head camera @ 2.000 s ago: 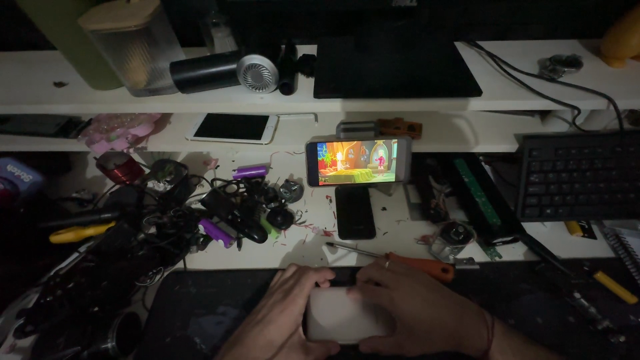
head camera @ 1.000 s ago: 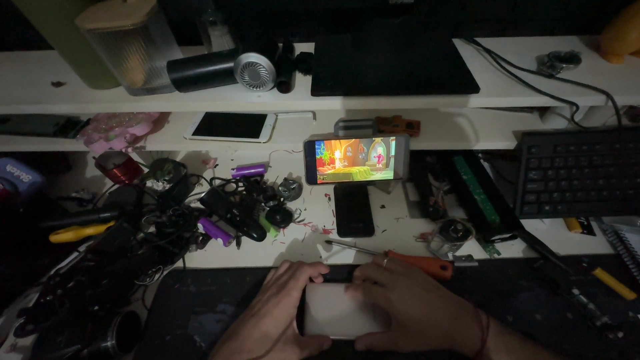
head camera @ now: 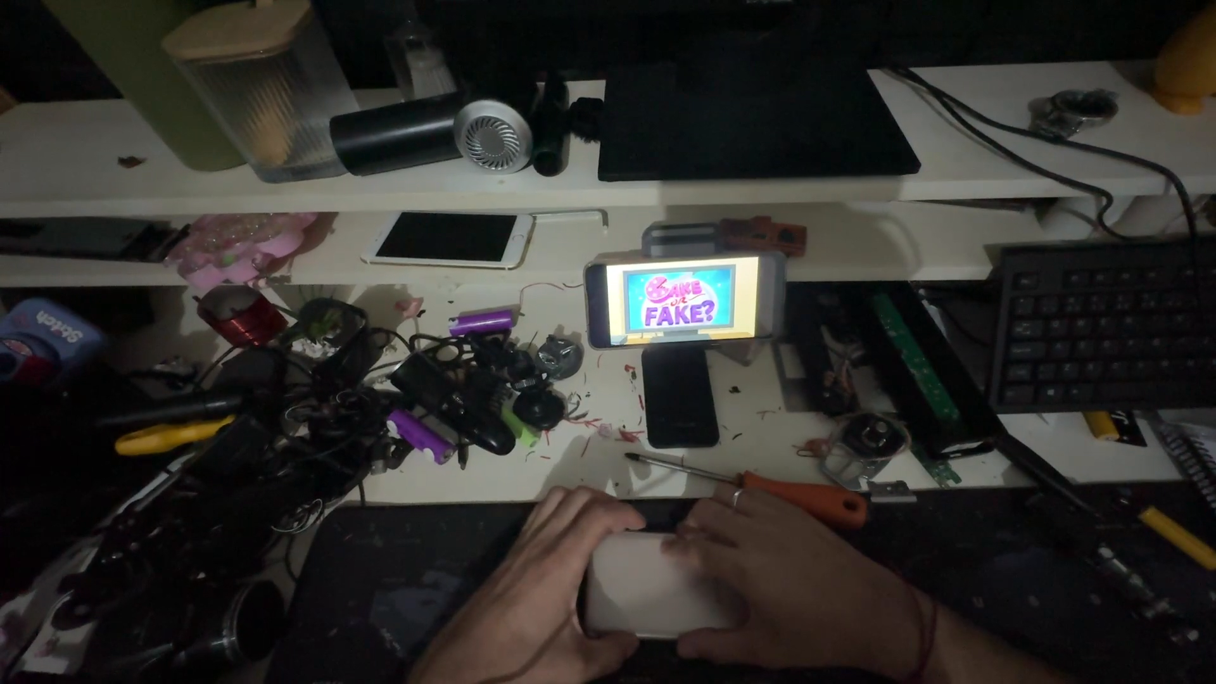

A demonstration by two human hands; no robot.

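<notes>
Between my two hands is a pale rounded rectangular object (head camera: 651, 589), low in the head view over a dark desk mat (head camera: 427, 551). My left hand (head camera: 546, 589) grips its left end, and my right hand (head camera: 788, 579), with a ring on one finger, grips its right end. What the object is, I cannot tell. Just beyond my right hand lies a screwdriver with an orange handle (head camera: 807, 499). Farther back a lit smartphone (head camera: 684, 302) stands sideways in a holder, above a black phone-like slab (head camera: 680, 399) lying on the white desk.
A heap of cables and small parts (head camera: 313, 418), with purple cylindrical cells (head camera: 483, 323), covers the left side. At the right are a black keyboard (head camera: 1107, 328) and a long black housing with a green circuit board (head camera: 917, 356). A white-framed phone (head camera: 451, 237) lies behind.
The picture on the standing smartphone's screen has changed from a cartoon-like scene to a title with lettering. Both hands keep holding the pale object in about the same place.
</notes>
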